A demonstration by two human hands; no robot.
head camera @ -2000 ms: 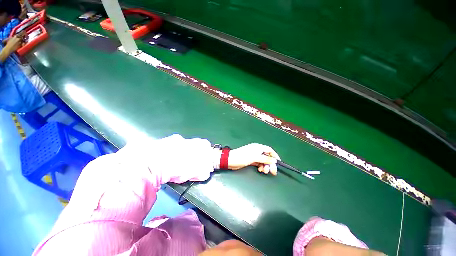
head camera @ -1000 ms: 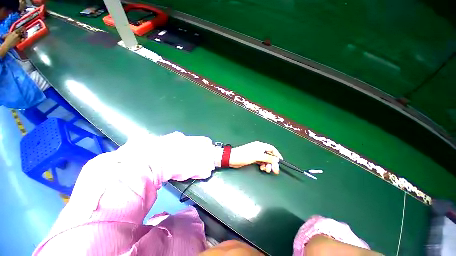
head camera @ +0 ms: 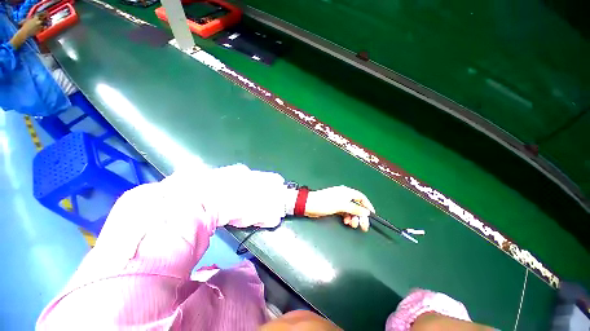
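My left hand (head camera: 354, 208) rests on the glossy dark-green bench (head camera: 259, 139), palm side partly hidden. It is closed around a thin dark stick with pale tips, likely tweezers (head camera: 387, 224), pointing right. A small whitish piece (head camera: 415, 231) shows at the tips; whether it is separate from them I cannot tell. A dark red strap (head camera: 301, 201) is on my left wrist, with a black cord below. At the bottom edge a pink cuff and bare skin (head camera: 440, 321) show, cut off; the fingers of my right hand are not visible.
A peeling brown-and-white strip (head camera: 362, 155) runs along the green conveyor belt. An orange-red foam tray (head camera: 210, 24) and a dark flat panel (head camera: 249, 45) lie on the belt beyond a pale post (head camera: 178, 26). A person in blue (head camera: 29, 81) and a blue stool (head camera: 71, 165) are at left.
The view has shifted a little, so the bench items and post appear further right. My left hand keeps its hold on the dark stick, with little visible movement.
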